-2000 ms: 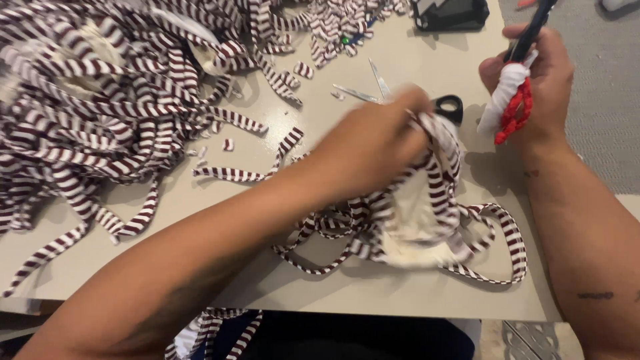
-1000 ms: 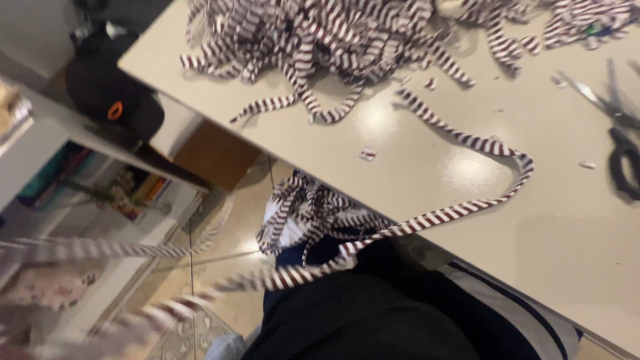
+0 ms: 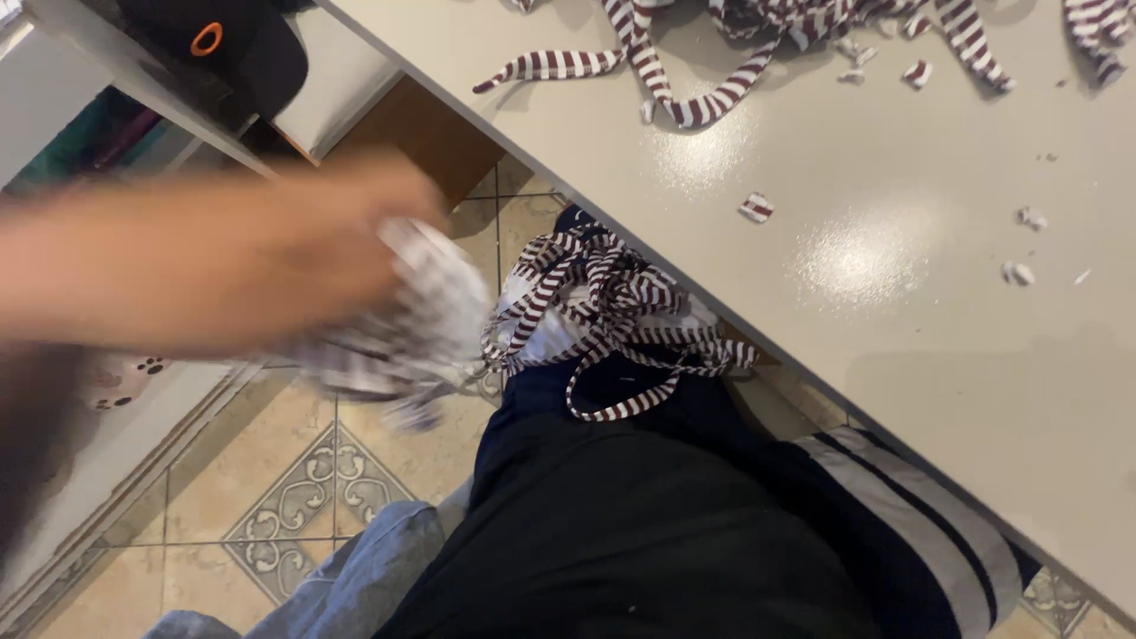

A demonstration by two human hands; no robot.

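My left hand (image 3: 355, 240), blurred by motion, is shut on a bunch of striped fabric (image 3: 399, 328) with a white part, left of my lap and over the tiled floor. Just right of it, a tangle of maroon-and-white striped fabric strips (image 3: 612, 302) lies on my dark-clothed legs, beside the table edge. More striped strips (image 3: 701, 106) are heaped on the light table at the top. A small striped scrap (image 3: 756, 208) lies on the tabletop. My right hand is out of view.
The table (image 3: 887, 355) edge runs diagonally across the view. Small fabric bits (image 3: 1017, 272) lie on it. At the upper left a dark cap (image 3: 231, 62) with an orange mark rests by a shelf unit. Pale blue cloth (image 3: 355, 568) hangs near my legs, above the patterned floor tiles (image 3: 293, 497).
The view has swung left and down from the table. The long strip that stretched across the table edge a second ago is gone from there. The bunched fabric is now in my left hand.
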